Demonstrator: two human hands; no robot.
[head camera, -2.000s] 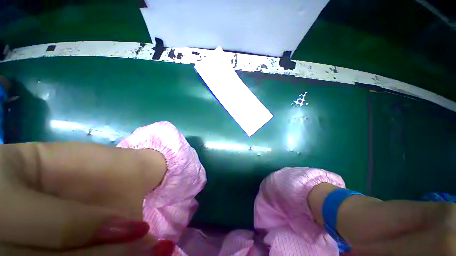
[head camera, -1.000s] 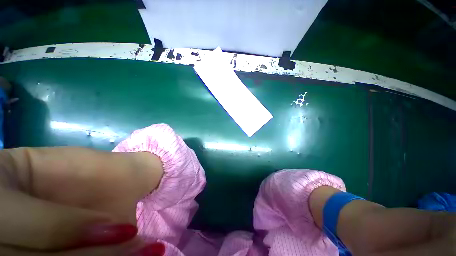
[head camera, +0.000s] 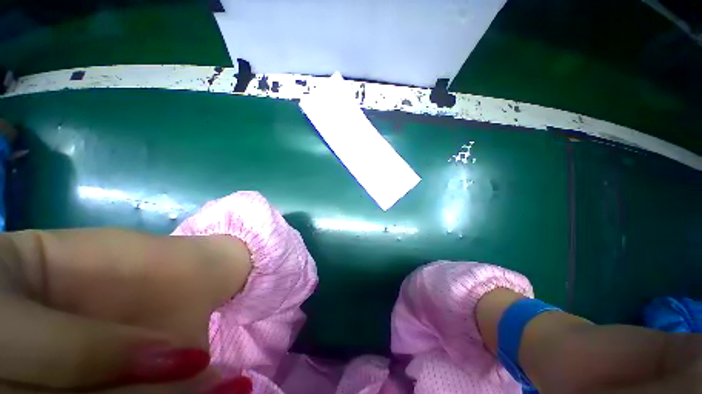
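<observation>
A plain white label strip (head camera: 362, 150) lies slantwise on the green bench, its upper end over the worn white rail. My left hand (head camera: 115, 296) is large and close at the lower left, cut off by the picture's edge. Two red fingernails show at the bottom; whether the fingers hold anything is hidden. My right hand (head camera: 616, 354) is at the lower right, with a blue wrist strap (head camera: 516, 331). Its fingers are out of the picture. Both wrists come out of pink gathered cuffs. Neither hand touches the strip.
The glossy green bench (head camera: 192, 146) has a white rail (head camera: 523, 113) along its far edge. A white board (head camera: 354, 38) stands behind the rail. Blue fabric (head camera: 673, 314) shows at the right edge, and part of a person in blue (head camera: 6, 177) at the left edge.
My left hand has shifted slightly left and down. My right hand has barely moved. More of the blue fabric shows at the right edge. The white strip has not moved.
</observation>
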